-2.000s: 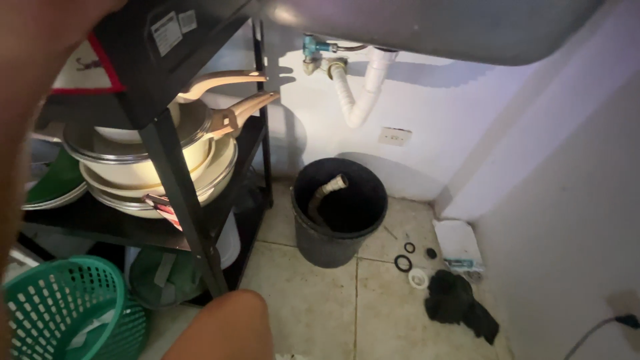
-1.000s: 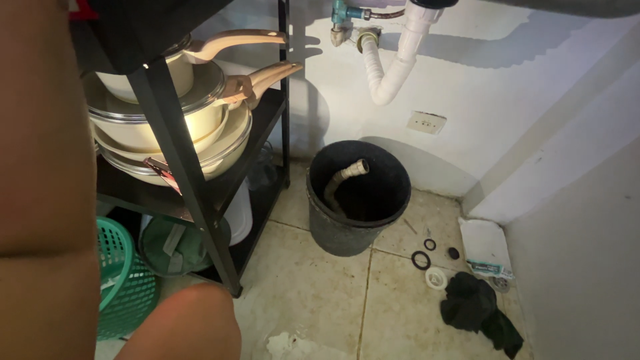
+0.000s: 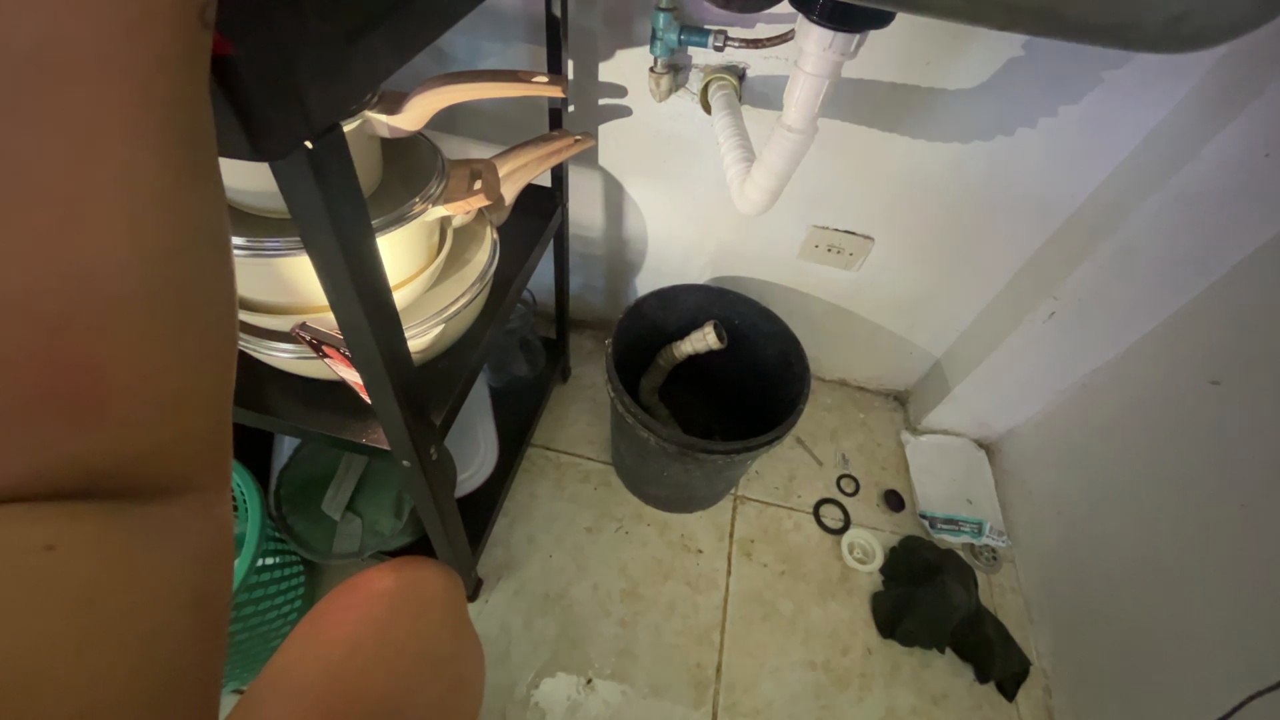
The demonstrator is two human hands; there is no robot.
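Neither of my hands shows; a bare arm fills the left edge and a bare knee is at the bottom. Under the sink basin (image 3: 1080,22) a white corrugated drain pipe (image 3: 765,180) bends up from a wall fitting. A black plastic bucket (image 3: 680,470) stands on the tiles below, with a dirty corrugated hose (image 3: 685,350) inside. Right of it lie a larger black rubber ring (image 3: 832,502), a smaller black ring (image 3: 848,485), a white plastic ring (image 3: 861,550), a black cap (image 3: 893,500) and a crumpled black cloth (image 3: 925,595).
A black metal rack (image 3: 375,400) holds cream pans (image 3: 400,260) with wood-look handles. A green plastic basket (image 3: 265,600) sits at lower left. A blue-handled valve (image 3: 664,38) and a socket plate (image 3: 836,248) are on the wall. A white packet (image 3: 955,480) lies in the right corner.
The view has shifted downward and closer to the floor items. The bare arm now covers more of the left side. The bucket and the things on the floor have not plainly moved.
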